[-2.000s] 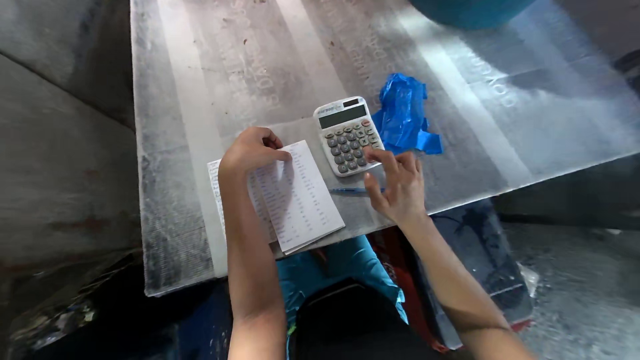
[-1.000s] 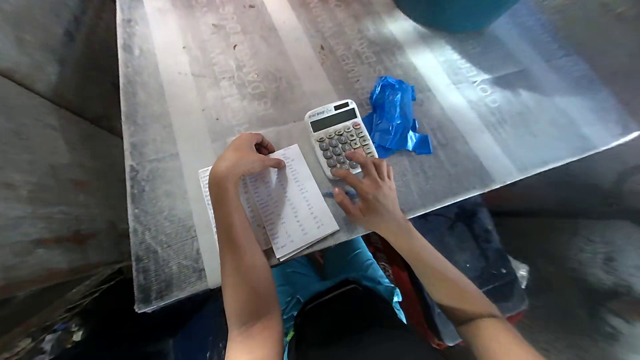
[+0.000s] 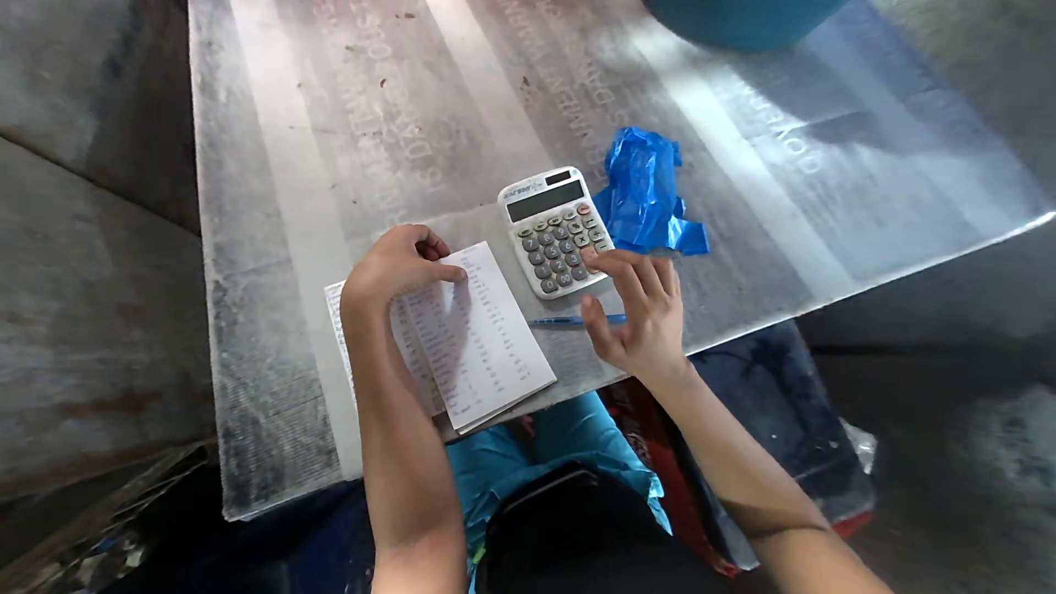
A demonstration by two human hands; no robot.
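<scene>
Sheets of handwritten paper lie near the front edge of the table. My left hand rests on their upper part, thumb on the page and the other fingers curled; whether it grips a sheet is unclear. To the right is a white desk calculator with grey keys. My right hand is over its lower right corner, the index fingertip at the keys and the thumb apart, holding nothing. A blue pen lies below the calculator, partly hidden by my right hand.
Crumpled blue plastic lies just right of the calculator. A teal round container stands at the table's far side. The grey table has printed writing and a front edge close to my lap. A dark seat-like object is below it at the right.
My right hand has moved from the middle keys towards the calculator's right edge since one second ago, uncovering part of the blue pen. My left hand stays on the paper.
</scene>
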